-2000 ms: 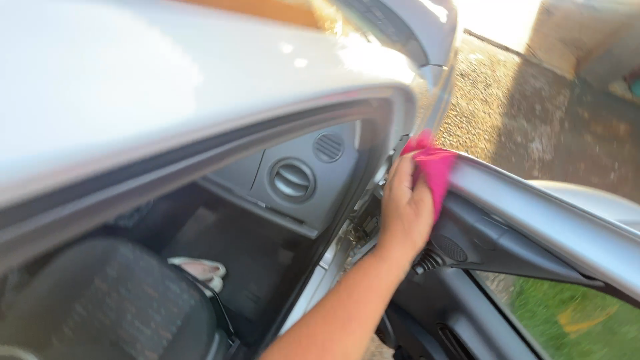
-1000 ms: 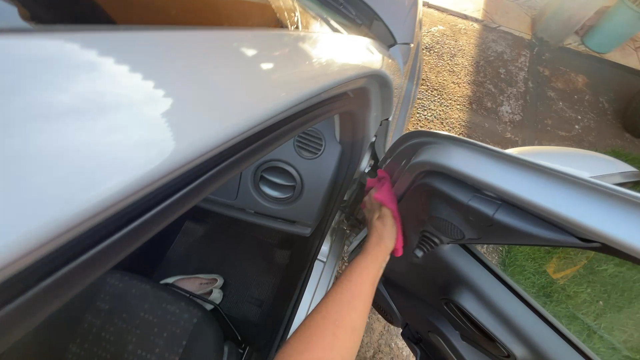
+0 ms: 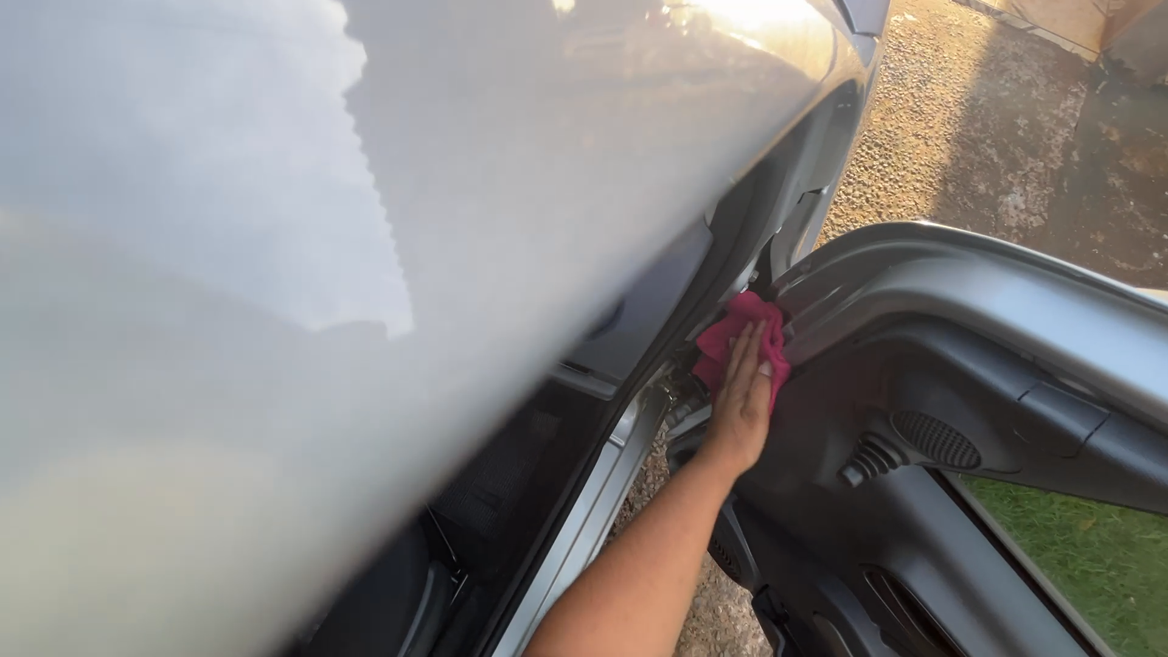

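My left hand (image 3: 744, 397) holds a bright pink cloth (image 3: 739, 342), pressed with extended fingers into the gap at the hinge side of an open car door (image 3: 985, 283). Part of the cloth bunches up beyond the fingertips, against the door's front edge. To the left of the hand runs the door frame with its dark rubber seal (image 3: 630, 392). Below the wrist the silver sill (image 3: 584, 529) shows. My right hand is out of view.
The silver car roof (image 3: 274, 274) fills the left side, close to the camera. Black door trim with a small speaker grille (image 3: 935, 438) lies right of the hand. Beyond the door are rough paving (image 3: 1013, 137) and grass (image 3: 1077, 547). A dark seat (image 3: 383, 593) shows inside.
The view has shifted, and the roof now covers much more of the cabin, hiding the round air vent. My left hand remains at the hinge side with the cloth, its fingers now straighter.
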